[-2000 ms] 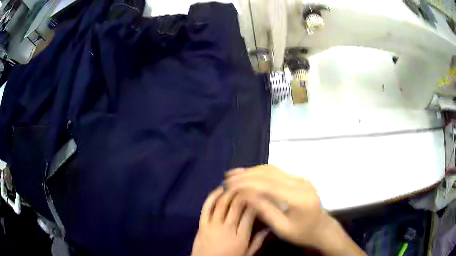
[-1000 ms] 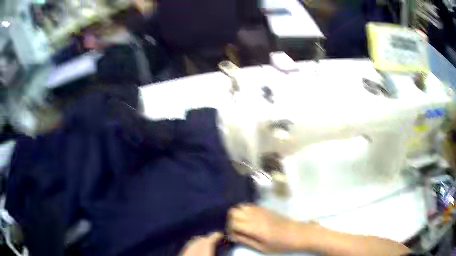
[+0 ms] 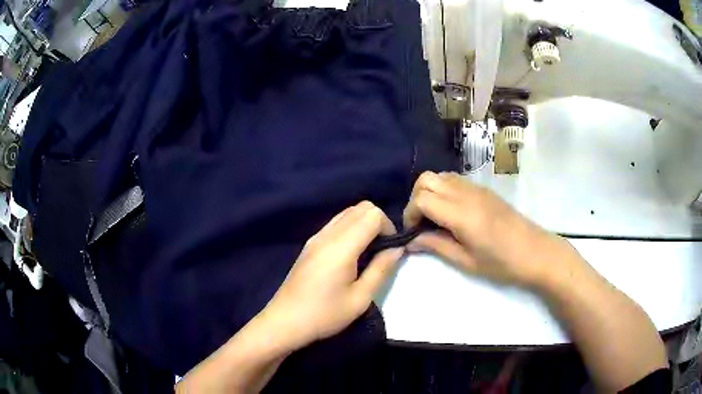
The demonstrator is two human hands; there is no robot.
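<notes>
The navy garment (image 3: 269, 154) lies spread left of the needle, its darker folded hem (image 3: 431, 127) running along the right edge up to the presser foot (image 3: 462, 138). My left hand (image 3: 331, 277) pinches the garment's edge between thumb and fingers, palm side hidden. My right hand (image 3: 469, 227) pinches the same edge just beside it, nearer the foot. The cloth between the hands is folded into a thick raised roll. A pocket opening with grey lining (image 3: 119, 214) shows on the garment's left.
The white sewing machine (image 3: 616, 61) stands at upper right, with a cream-and-black dial (image 3: 545, 51) and a lower knob (image 3: 511, 127). The white table (image 3: 493, 304) has a curved front edge. More dark cloth with grey strips hangs at lower left.
The view tipped up to the machine head and came back down. My hands, earlier overlapping low on the cloth, now sit side by side higher up, gripping the edge near the foot.
</notes>
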